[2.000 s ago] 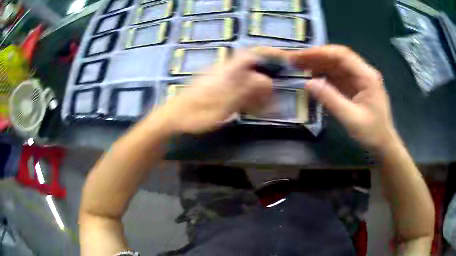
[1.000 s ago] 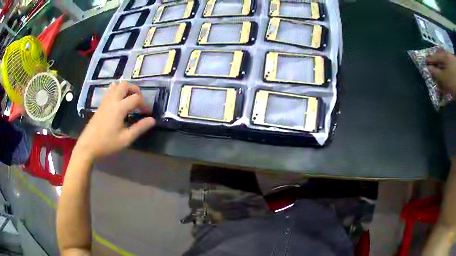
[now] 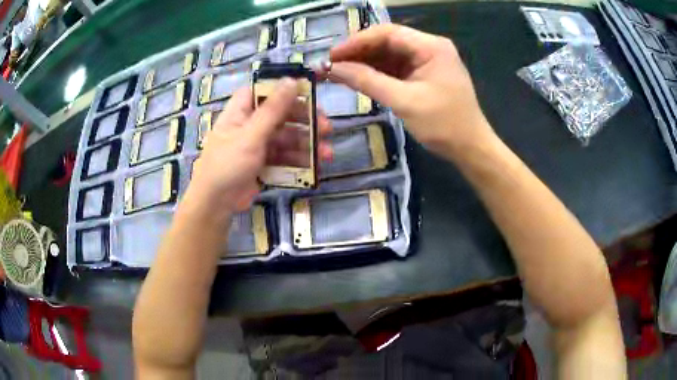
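Note:
My left hand (image 3: 241, 145) holds a phone frame (image 3: 306, 137) up over the tray, its gold plates facing me and its black end at the top. My right hand (image 3: 416, 85) is beside the frame's top end. Its thumb and forefinger pinch a tiny silvery part (image 3: 326, 68), mostly hidden by the fingertips. The blister tray (image 3: 133, 239) lies under both hands with rows of frames; one front-row pocket holds no frame. A gold-plated frame (image 3: 343, 219) lies in the tray's near right corner.
A clear bag of silvery parts (image 3: 579, 90) lies right of the tray, with a pale card (image 3: 558, 27) beyond it. A black tray (image 3: 653, 67) stands at the far right. A white fan (image 3: 24, 249) and a red stool (image 3: 65, 338) are at the left.
My left hand has lifted a frame from the tray's near left and brought it to the middle. My right hand has come from the bag to the frame's top end. The view has shifted.

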